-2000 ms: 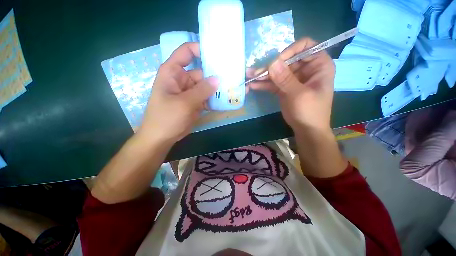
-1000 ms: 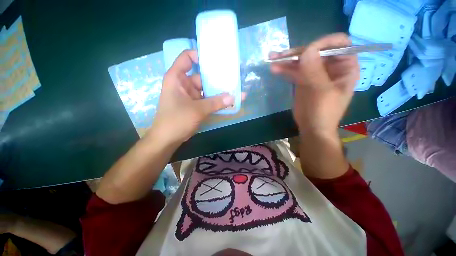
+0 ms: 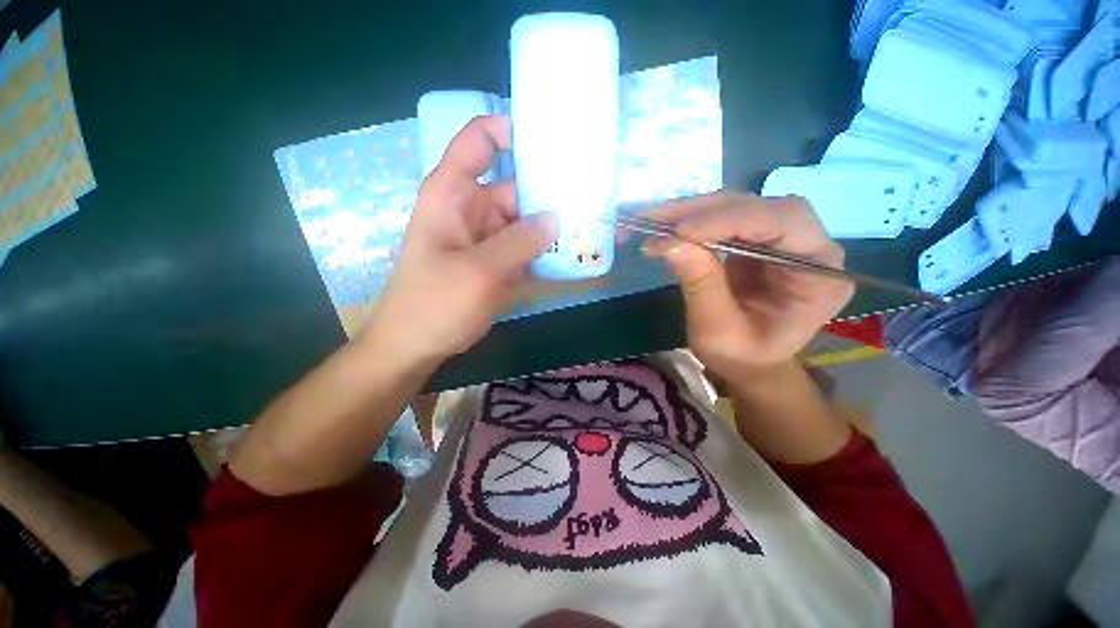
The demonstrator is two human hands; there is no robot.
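Observation:
My left hand (image 3: pixel 473 245) holds a glaring white-blue plastic housing (image 3: pixel 564 135) upright in view, thumb on its lower left part. Small dark slots and tiny tan bits show at the housing's lower end. My right hand (image 3: pixel 764 276) holds thin metal tweezers (image 3: pixel 786 256) like a pen, their tip at the housing's lower right edge. Whether the tip holds a piece is too small to tell. A second light-blue housing (image 3: pixel 450 128) shows behind my left fingers. The shiny working adhesive sheet (image 3: pixel 356 215) lies under both hands.
A large jumbled pile of light-blue housings (image 3: pixel 940 86) lies at the right. Spare tan-and-blue adhesive sheets (image 3: pixel 37 123) lie at the far left. The green bench's front edge runs below my hands. A person's pink sleeve (image 3: pixel 1056 356) is at the right, another person's arm (image 3: pixel 62 515) at the lower left.
One second ago my right hand was raised away from the housing; it has come down and left, bringing the tweezer tip to the housing. The held housing has shifted slightly right.

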